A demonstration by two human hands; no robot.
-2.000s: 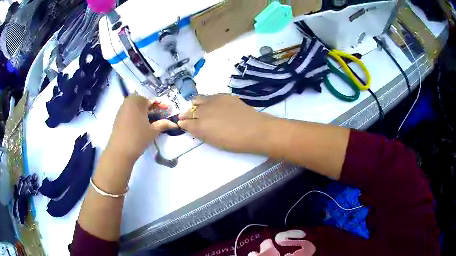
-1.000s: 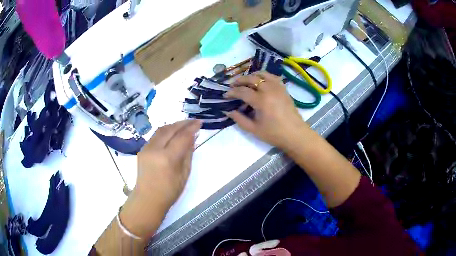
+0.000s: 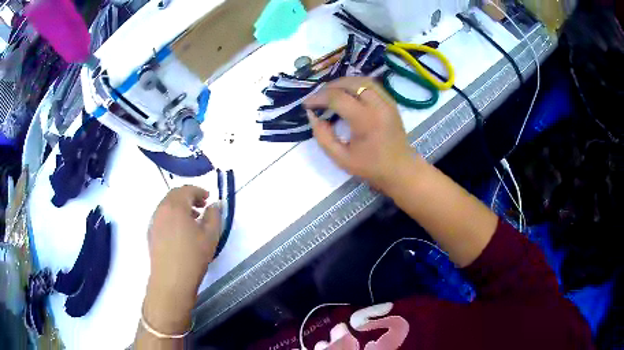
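Note:
A bundle of striped bands (image 3: 291, 113) lies fanned on the white machine table. My right hand (image 3: 369, 133) is over its near side, thumb and index fingertips close together; whether they pinch a band is unclear. A single striped band (image 3: 229, 205) lies curved, separate from the bundle. My left hand (image 3: 181, 229) is at its left side, fingers bent, fingertips at or touching it; a grip cannot be made out. A curved dark piece (image 3: 179, 163) lies beneath the needle area of the sewing machine (image 3: 147, 96). Two or more curved dark pieces (image 3: 87, 266) lie at left.
Scissors (image 3: 419, 72) with yellow and green handles lie right of the bundle. A mint-green flat piece (image 3: 279, 20) rests by the brown cardboard (image 3: 219, 44). A crumpled dark pile (image 3: 82, 160) lies left. Measuring tape (image 3: 301, 232) runs along the table edge. Black cords cross at right.
My hands have parted from the needle area. My right hand moved to the bundle; my left moved back toward the near edge. A single striped band now lies beside my left hand.

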